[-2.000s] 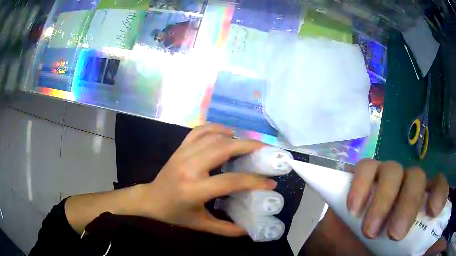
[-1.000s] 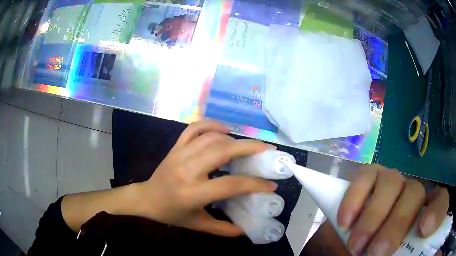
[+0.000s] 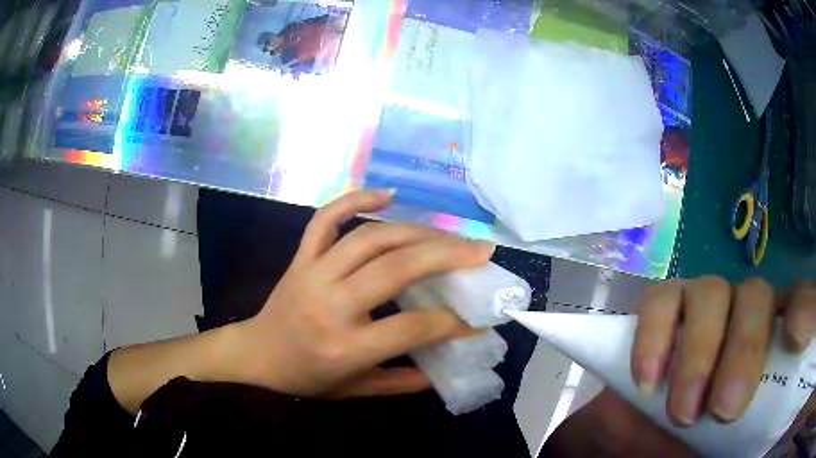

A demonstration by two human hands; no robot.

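Note:
My left hand [image 3: 349,309] is shut on three translucent white plastic parts, held over my dark-clad lap. The upper part [image 3: 474,291] sits between my fingers with its end face turned right. The two lower parts [image 3: 465,371] lie side by side beneath it. My right hand [image 3: 707,358] is shut on a white piping bag [image 3: 590,344] with black printing. The bag's fine tip is at the end face of the upper part. Whether any paste is coming out cannot be seen.
A shiny printed sheet [image 3: 242,125] covers the table, with a white cloth or tissue [image 3: 573,143] on it. A green mat [image 3: 716,192] at the right bears yellow-and-grey scissors [image 3: 752,215] and a small white sheet [image 3: 753,63]. Light floor tiles show below left.
The three parts have turned in my left hand, and its index finger has lifted away. The bag tip has moved slightly down and left, to the lower edge of the upper part's end face.

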